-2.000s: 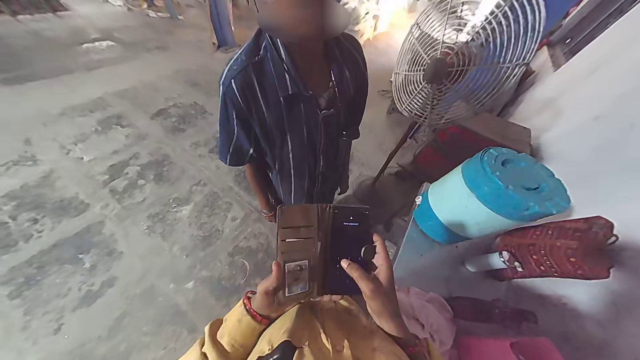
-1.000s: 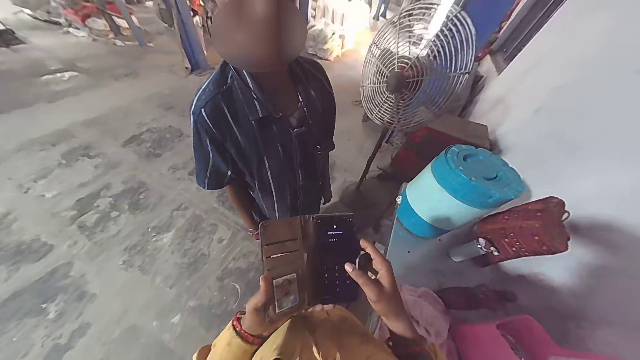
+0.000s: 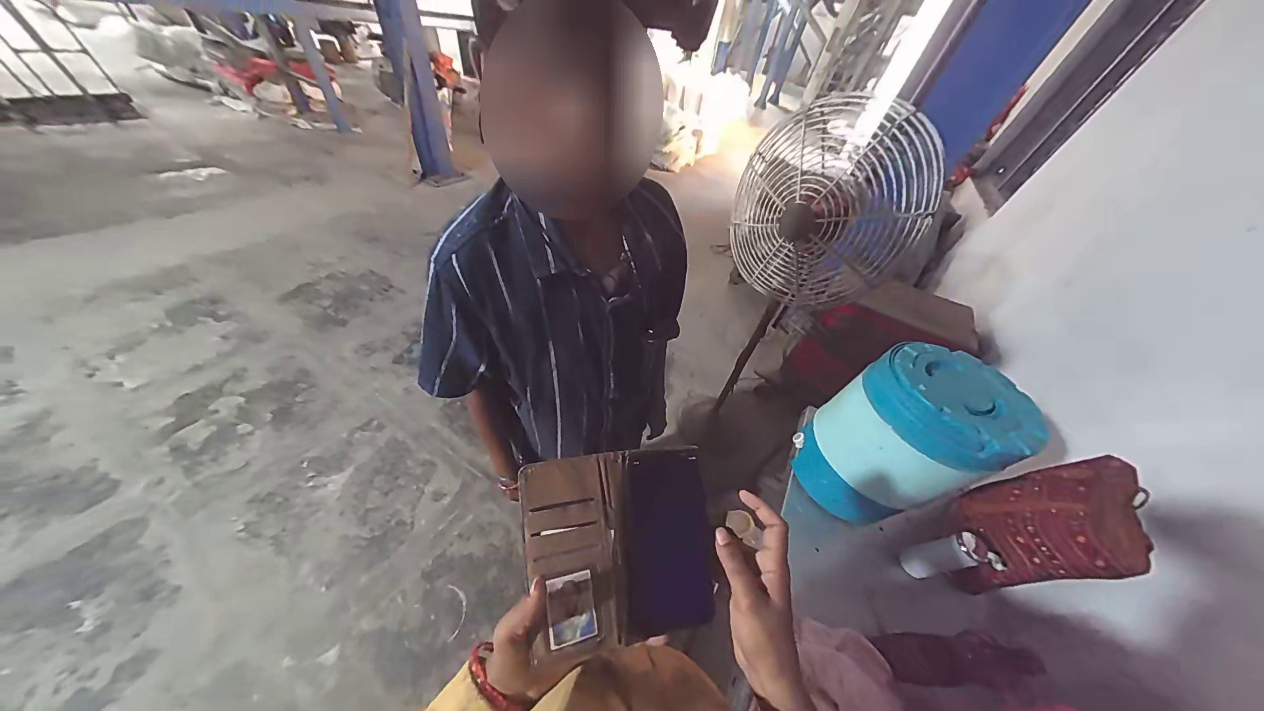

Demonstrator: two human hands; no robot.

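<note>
My left hand (image 3: 518,637) grips the lower left edge of a brown wallet-style phone case (image 3: 565,513), its thumb on the front and its fingers hidden behind. The case lies unfolded, with card slots and a small photo on its left flap. On the right side sits a smartphone (image 3: 670,543) with a dark bluish screen. Just right of the phone, my right hand (image 3: 758,592) is raised with thumb and forefinger apart, holding nothing and not touching the screen. Both hands are low in the view, above a yellow garment (image 3: 632,681).
A person in a striped dark blue shirt (image 3: 573,346) stands close in front. To the right are a pedestal fan (image 3: 837,202), a blue water cooler jug (image 3: 918,430), a patterned red bag (image 3: 1057,523) and a white wall (image 3: 1136,296). Blue metal posts (image 3: 420,94) stand farther back.
My right hand has lifted off the phone and moved to its right. Text and a keypad on the screen have given way to a plain dark display. The view has tilted up somewhat.
</note>
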